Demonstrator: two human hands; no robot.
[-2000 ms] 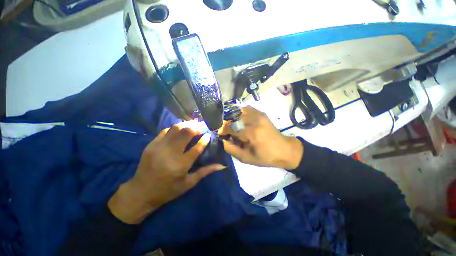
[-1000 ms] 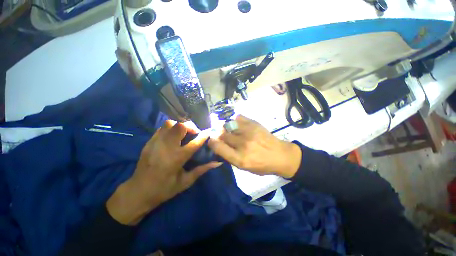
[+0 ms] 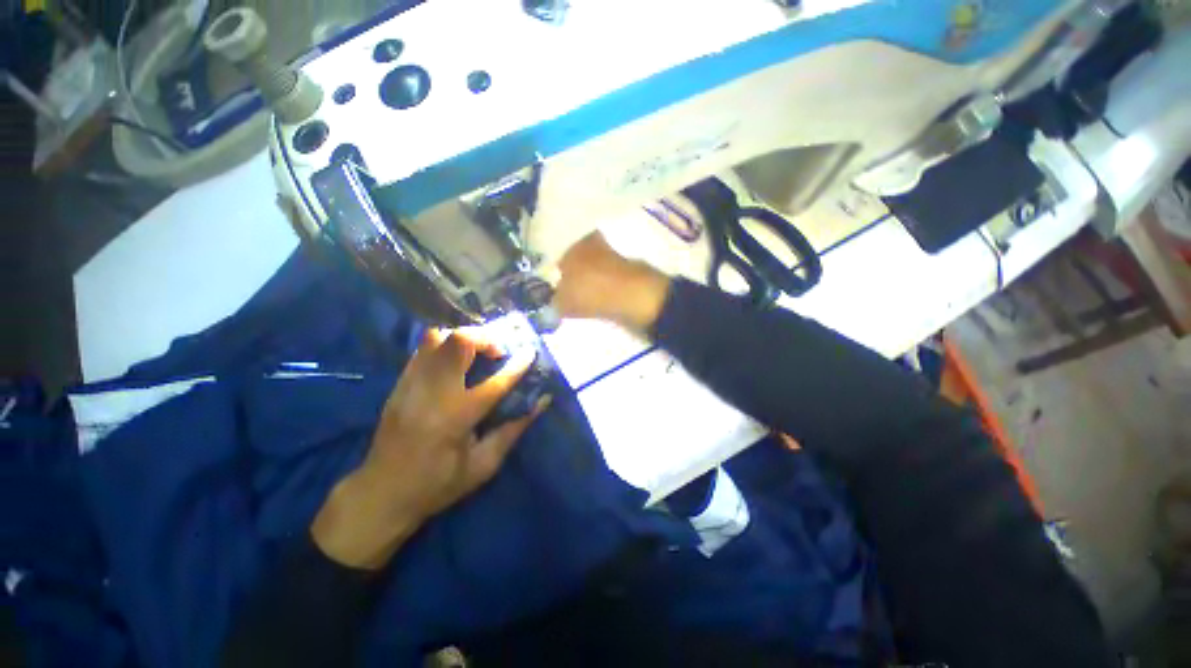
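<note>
The large navy cloth (image 3: 327,457) lies left of the needle and over my lap, with a pale strip (image 3: 131,407) and a short white line (image 3: 314,371) on it. My left hand (image 3: 438,424) pinches a dark fold of the cloth just beside the needle area, in the lamp glow. My right hand (image 3: 607,290) is behind the needle area, under the arm of the white sewing machine (image 3: 627,157). Its fingers are partly hidden by the machine's parts, so I cannot tell what they hold. The presser foot is lost in the glare.
Black-handled shears (image 3: 764,248) lie under the machine arm, with a small reddish tool (image 3: 677,215) beside them. A flat black pad (image 3: 967,192) is on the right. An orange rim (image 3: 993,424) shows below the table. A pale bin (image 3: 170,150) stands at the upper left.
My right hand has moved away from the cloth, up and behind the needle area. My left hand stays on the fold. The view has turned and shifted, showing more of the orange rim.
</note>
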